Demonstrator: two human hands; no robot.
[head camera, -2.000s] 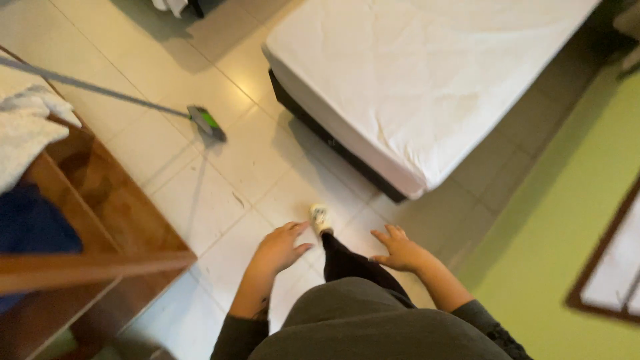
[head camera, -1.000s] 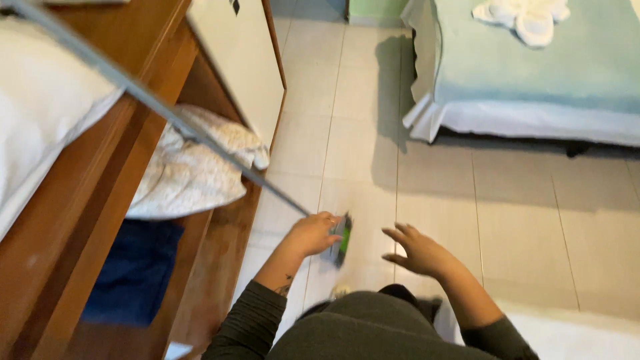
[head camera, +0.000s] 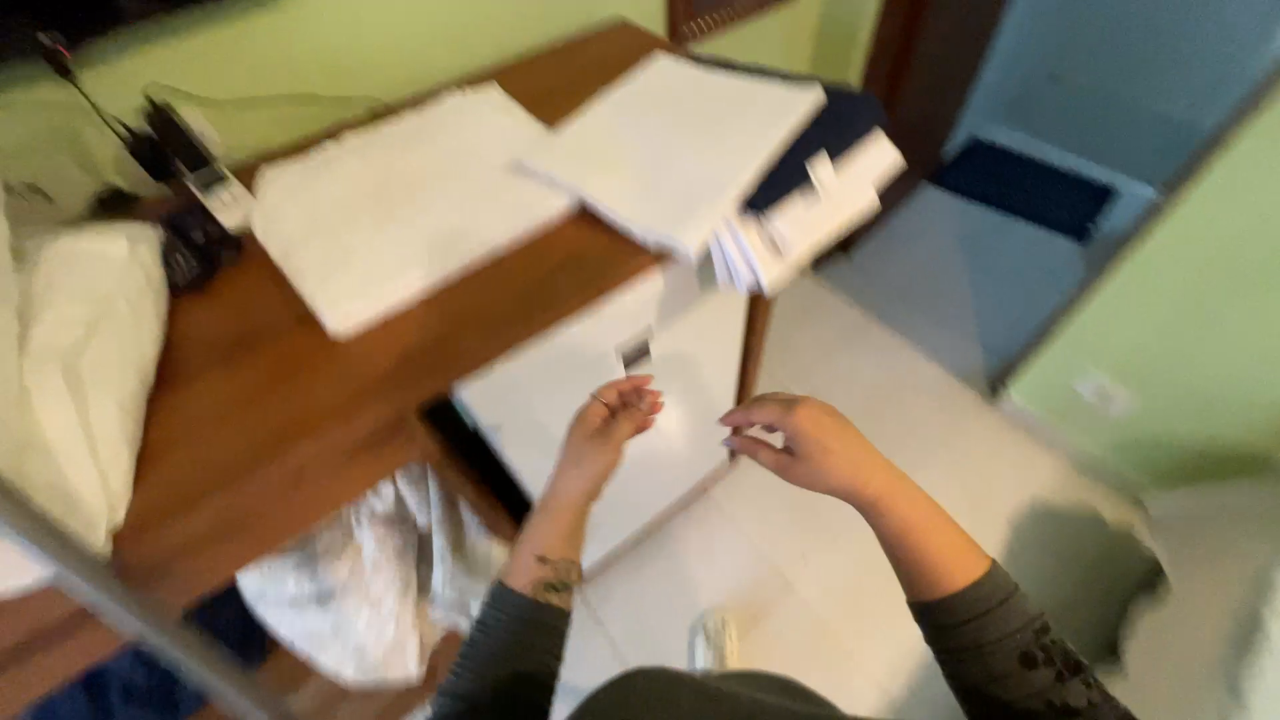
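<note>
In the head view, my left hand is raised in front of a white cabinet door below a wooden desk, fingers bent and nothing visible in them. My right hand hovers a little to the right over the tiled floor, thumb and fingers apart and empty. Beyond them on the desk top lie two white sheets or folded cloths, one at the left and one further right. A bundle of white papers or packets rests on something dark blue at the desk's right end.
A cordless phone and dark items stand at the desk's back left, beside white bedding. Patterned cloth fills a lower shelf. A grey pole crosses the lower left. A doorway with a dark mat opens at the right.
The view has swung from the beds and floor to the desk and doorway. Both hands remain raised in front of me. The broom-like tool's head, visible earlier, is out of view.
</note>
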